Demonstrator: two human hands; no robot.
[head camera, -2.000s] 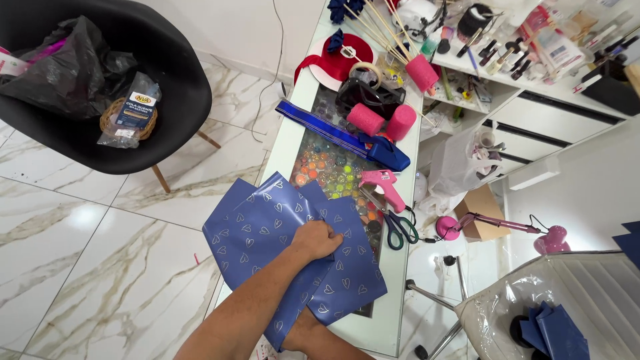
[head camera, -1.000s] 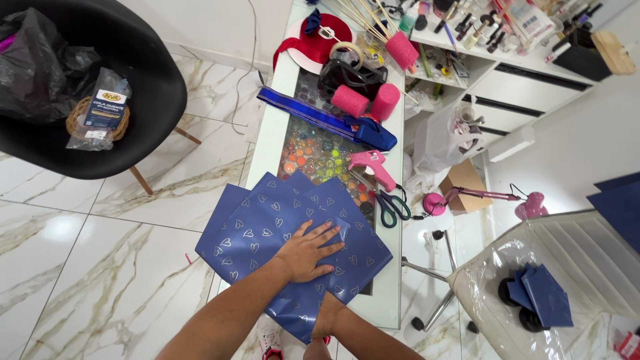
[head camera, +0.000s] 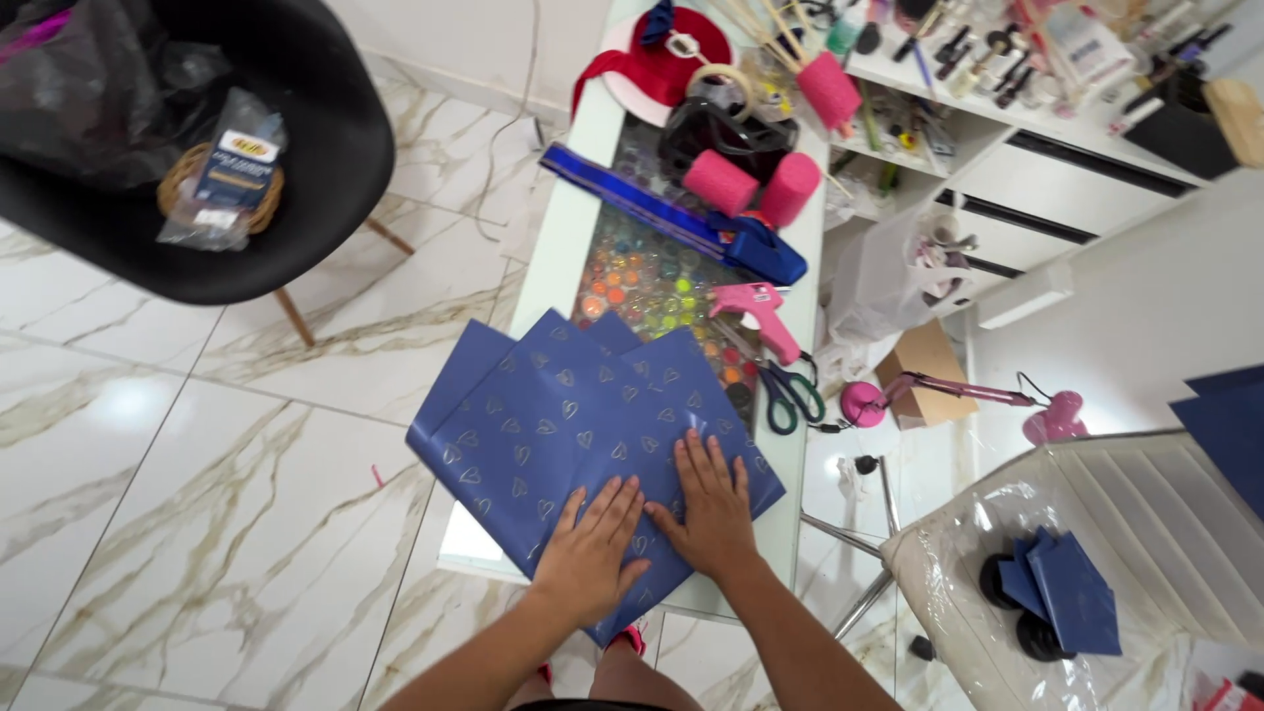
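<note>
Blue wrapping paper with a heart pattern (head camera: 553, 425) lies folded in overlapping, pointed layers on the near end of a glass-topped table (head camera: 553, 242), partly past its left edge. My left hand (head camera: 591, 553) rests palm down on the lower part of the paper, fingers slightly spread. Beside it, my right hand (head camera: 709, 509) presses flat on the paper further right. Neither hand grips anything. Just beyond the paper's right side are green-handled scissors (head camera: 788, 397) and a pink hot glue gun (head camera: 758, 314).
Blue ribbon (head camera: 642, 207), pink foam cylinders (head camera: 721, 183) and a red ribbon roll (head camera: 691, 49) occupy the table's far part. A black chair (head camera: 341, 148) stands left. At right are a cream chair (head camera: 948, 523) holding blue paper pieces (head camera: 1071, 592), and a pink lamp (head camera: 973, 392).
My left hand has moved down and left from the middle of the paper. My right hand, partly hidden under the paper earlier, now lies on top of it.
</note>
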